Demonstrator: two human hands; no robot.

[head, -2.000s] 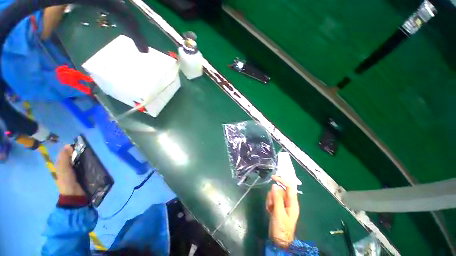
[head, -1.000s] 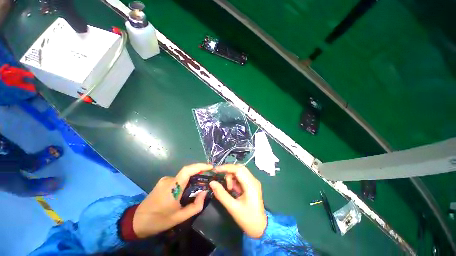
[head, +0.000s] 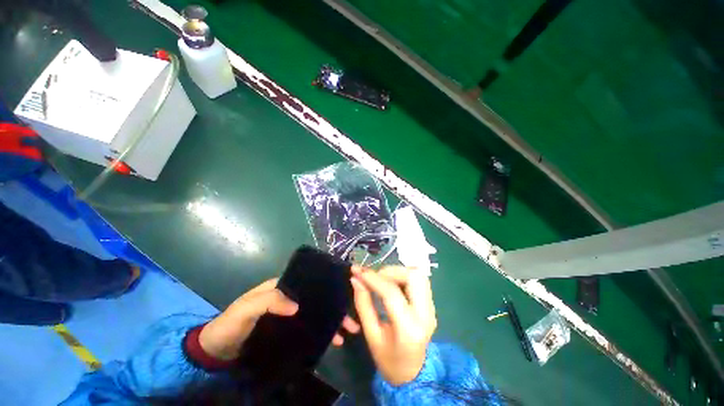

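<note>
A dark phone unit (head: 306, 297) is held over the near edge of the bench, its plain black face towards me. My left hand (head: 242, 321) grips its left side, with the thumb on the black face. My right hand (head: 397, 321) is at its right upper edge, with thumb and index finger pinched together at the rim. Whether a thin part is between those fingertips cannot be seen. A clear plastic bag (head: 349, 208) with a dark tangle inside lies just beyond the phone. A white cloth-like piece (head: 413, 238) lies right of the bag.
A white box (head: 103, 103) with a hose and a white bottle (head: 208, 67) stand at the left. A dark stick (head: 517, 329) and a small clear bag (head: 548, 336) lie at the right. Beyond the chipped rail (head: 357, 152), phone units (head: 353, 87) sit on the green belt.
The phone has been turned so its plain black face shows instead of the board end. My right hand has moved slightly right, its fingers now at the phone's edge.
</note>
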